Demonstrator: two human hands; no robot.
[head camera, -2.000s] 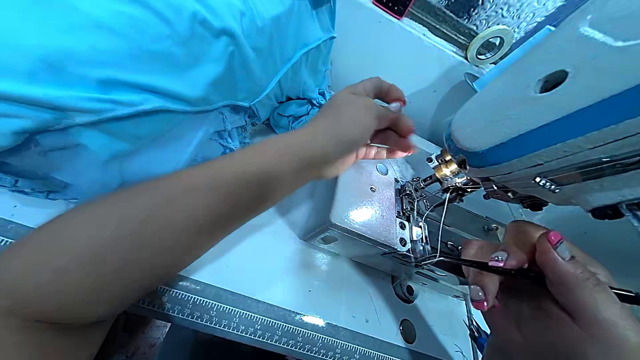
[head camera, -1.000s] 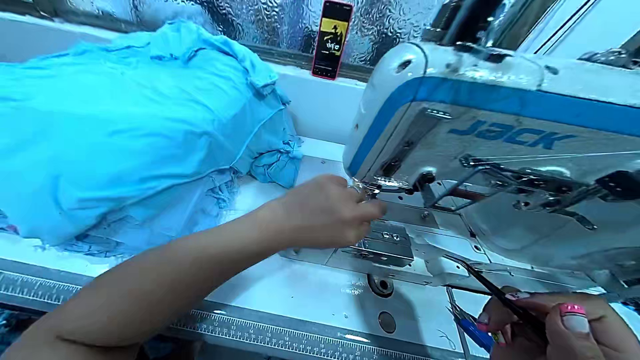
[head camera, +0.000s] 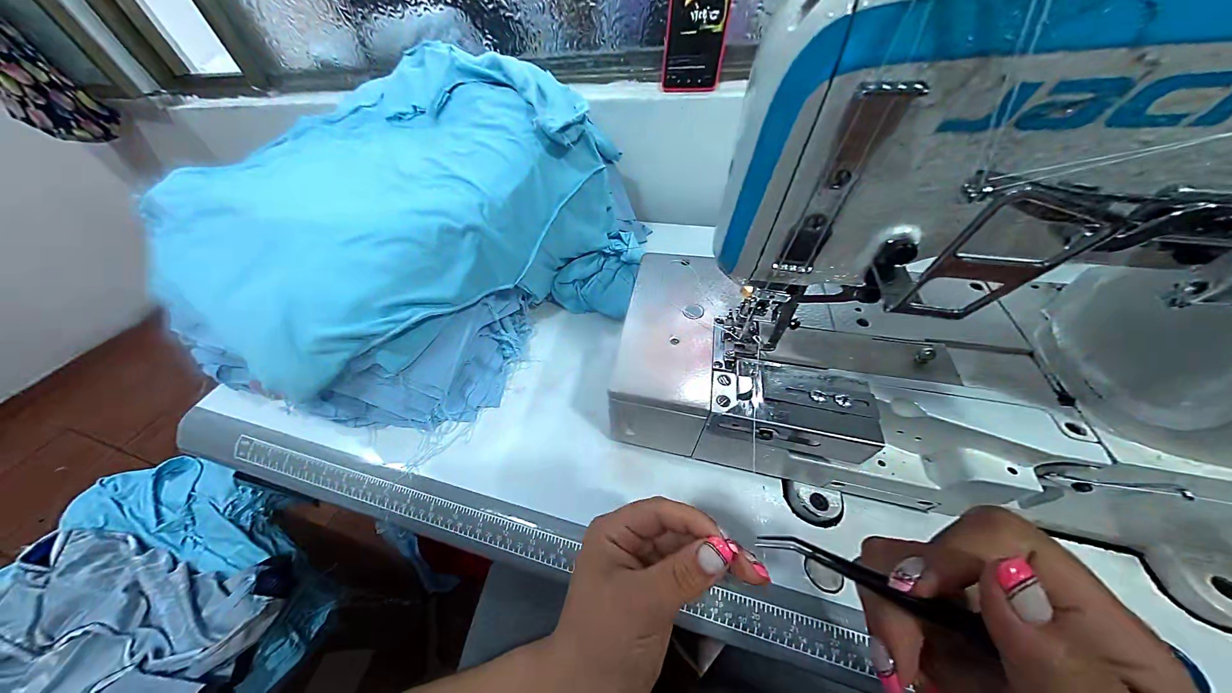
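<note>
My left hand (head camera: 654, 587) is over the table's front edge, thumb and index fingertips pinched together; whether a thread is between them cannot be told. My right hand (head camera: 1001, 597) holds black tweezers (head camera: 866, 576), their tips pointing left, just short of my left fingertips. Behind both hands stands a white and blue Jack sewing machine (head camera: 828, 173). Its presser foot and needle area (head camera: 760, 322) are above the metal bed (head camera: 664, 356), and a fine white thread (head camera: 755, 433) hangs down over the front of the bed.
A tall pile of light blue fabric (head camera: 385, 221) lies on the table's left. A measuring tape strip (head camera: 414, 498) runs along the front edge. More blue and grey garments (head camera: 144, 587) are at lower left. A phone in a red case (head camera: 695, 43) stands on the window ledge.
My left hand has come away from the needle area to the table's front edge. The tweezers in my right hand now point toward my left fingertips. The view has shifted left.
</note>
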